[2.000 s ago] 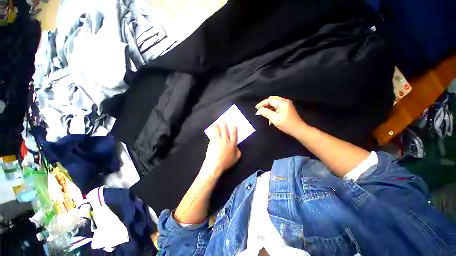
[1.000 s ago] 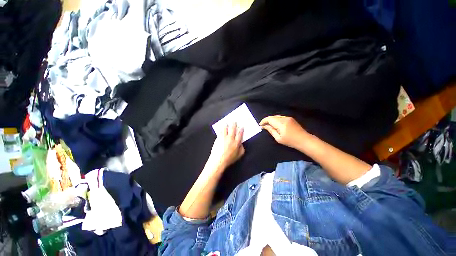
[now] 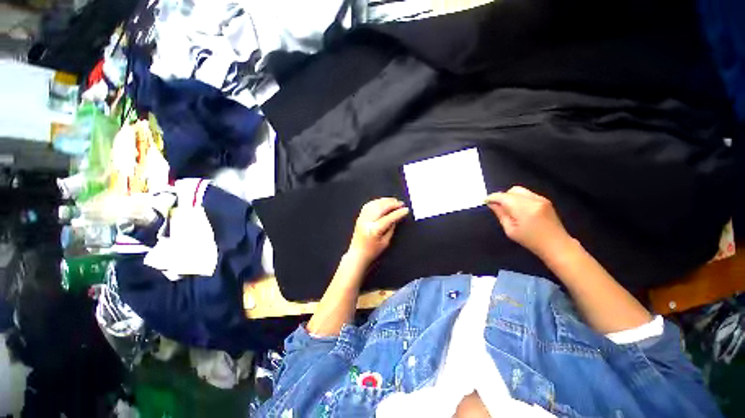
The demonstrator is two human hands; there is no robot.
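Note:
A white card (image 3: pixel 447 184) lies flat on the matte black cloth (image 3: pixel 343 253). My left hand (image 3: pixel 381 229) is at the card's lower left corner, its fingers bent together; whether they pinch the card's edge or only rest there cannot be told. My right hand (image 3: pixel 527 216) has its thumb and fingertips pinched together at the card's lower right corner. The tiny pale piece seen in these fingertips earlier is hard to make out now against the card. Shinier creased black lining (image 3: pixel 368 114) lies beyond the card.
A pale grey-white garment heap (image 3: pixel 216 41) lies at the upper left. Navy cloth with white parts (image 3: pixel 184 233), a green basket (image 3: pixel 86 272) and clear plastic items (image 3: pixel 90 233) are at the left. The wooden table edge (image 3: pixel 282 300) shows near my left forearm.
The view has shifted, and the card now sits squarer to me. My left hand has moved off the card's top to its lower left corner. My right hand stays at a card corner.

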